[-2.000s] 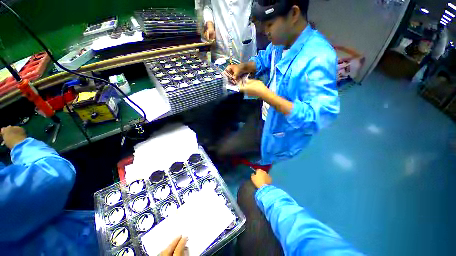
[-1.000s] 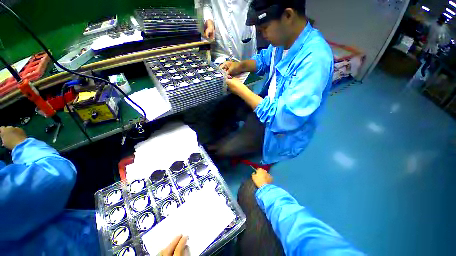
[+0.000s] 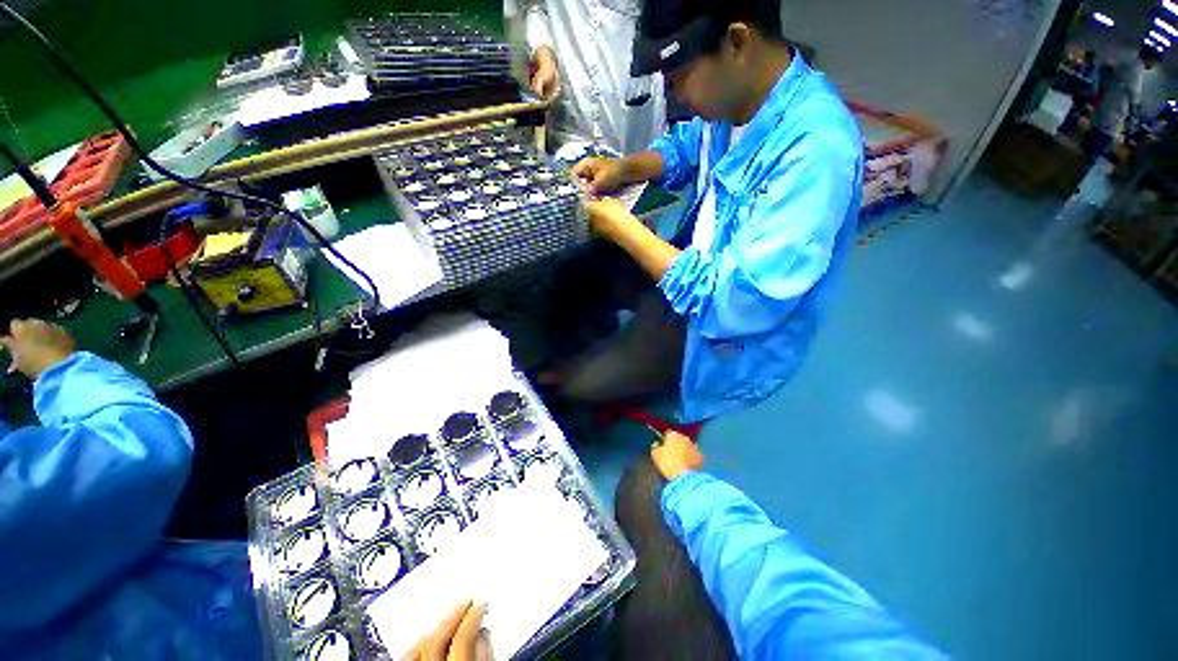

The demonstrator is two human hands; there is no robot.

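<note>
A clear blister tray lies at the lower middle, with round discs in its pockets. Several discs are silver-white with a dark curved mark; a few at the far side are black. A white paper sheet covers the tray's near right part. My left hand is on this sheet, cut off by the bottom edge; whether it grips anything is unclear. My right hand is right of the tray, closed on a thin tool whose small tip shows at its fingers.
White sheets lie at the tray's far edge. Beyond is a green bench with stacked trays, a yellow and black box and a cable. A person in a blue smock sits ahead; another's blue sleeve is at left.
My hands and the tray have barely moved. The person ahead has leaned closer to the stacked trays and drawn their hands towards them.
</note>
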